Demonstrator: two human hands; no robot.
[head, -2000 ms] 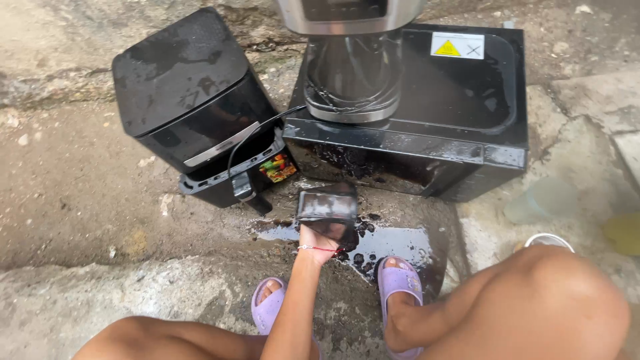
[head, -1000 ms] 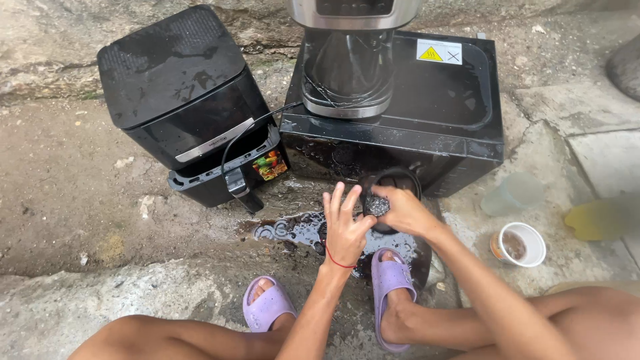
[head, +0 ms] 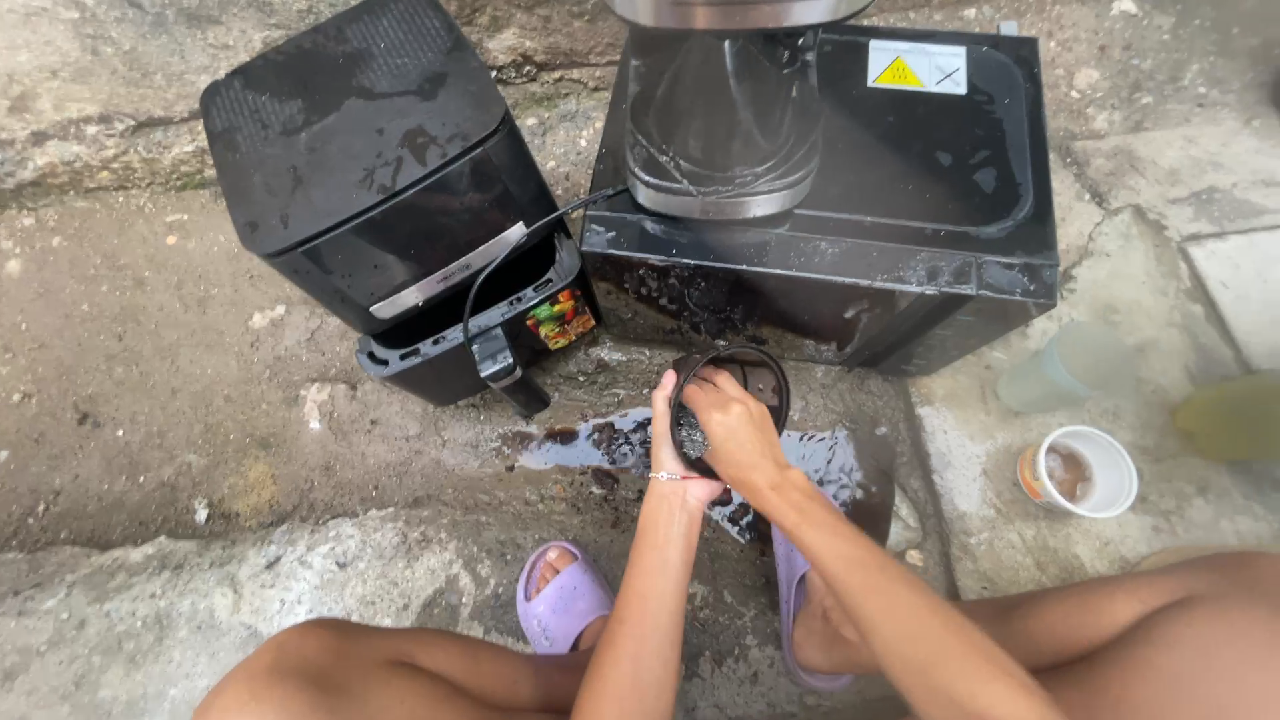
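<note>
A dark, round-rimmed container [head: 768, 385], perhaps a coffee maker's filter basket, is tilted above the wet ground between my feet. My left hand [head: 672, 440] supports it from the left and beneath, palm up. Inside its opening, my right hand [head: 733, 425] presses a grey metal scouring pad [head: 689, 432] against the inner wall; the right fingertips are partly hidden. Just beyond the hands lies a black microwave-like appliance [head: 930, 150] with a coffee maker [head: 725, 120] on top. An air fryer [head: 370, 150] stands to the left, its drawer [head: 440, 370] pulled partly out.
A white plastic cup [head: 1110, 470] with brownish liquid stands at the right, near a translucent container [head: 1060, 370] and a blurred yellow-green one [head: 1235, 418]. A black cable [head: 485, 270] crosses the air fryer drawer. A puddle [head: 590, 440] lies under my hands, with purple slides [head: 565, 605] on my feet.
Two seconds ago only my left hand showed, holding a dark box-like part. My right hand has since come in with the scouring pad, and it is now inside the container's opening.
</note>
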